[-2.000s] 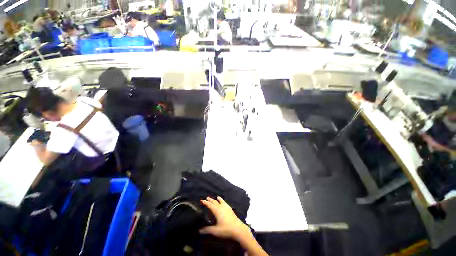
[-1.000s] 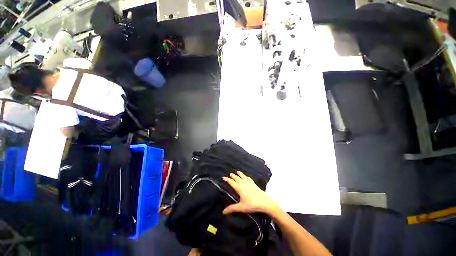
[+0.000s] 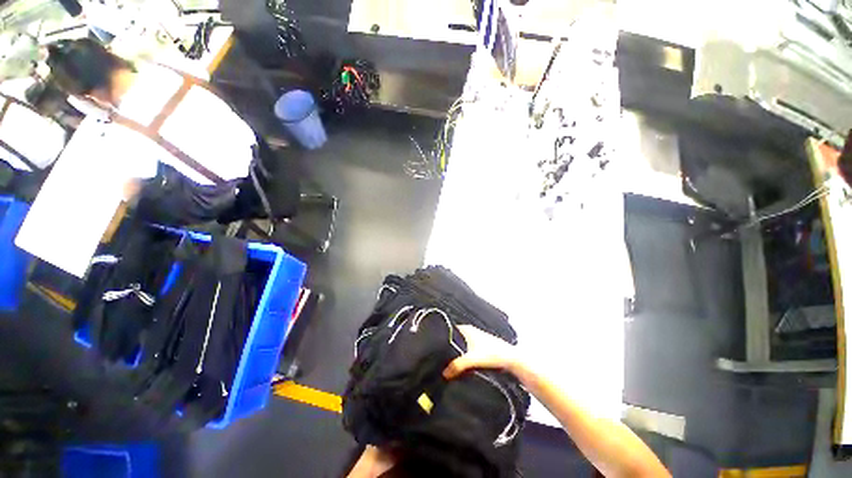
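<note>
A thick bundle of black pieces with thin white curved cords and a small yellow label is held in front of me, at the near left edge of a white machine table. My right hand lies on top of the bundle from the right, its fingertips partly hidden by a fold of cloth. My left hand is under the bundle at the bottom edge of the picture; only a small part shows and its fingers are hidden.
A blue bin filled with black pieces stands at the left. Beyond it a person in a white top sits at a white table. A pale blue bucket stands on the floor. Another table edge is at the far right.
The view has tilted down and shifted, so the bin and white table sit differently in the picture. A fold of the top piece now stands up against my right fingers.
</note>
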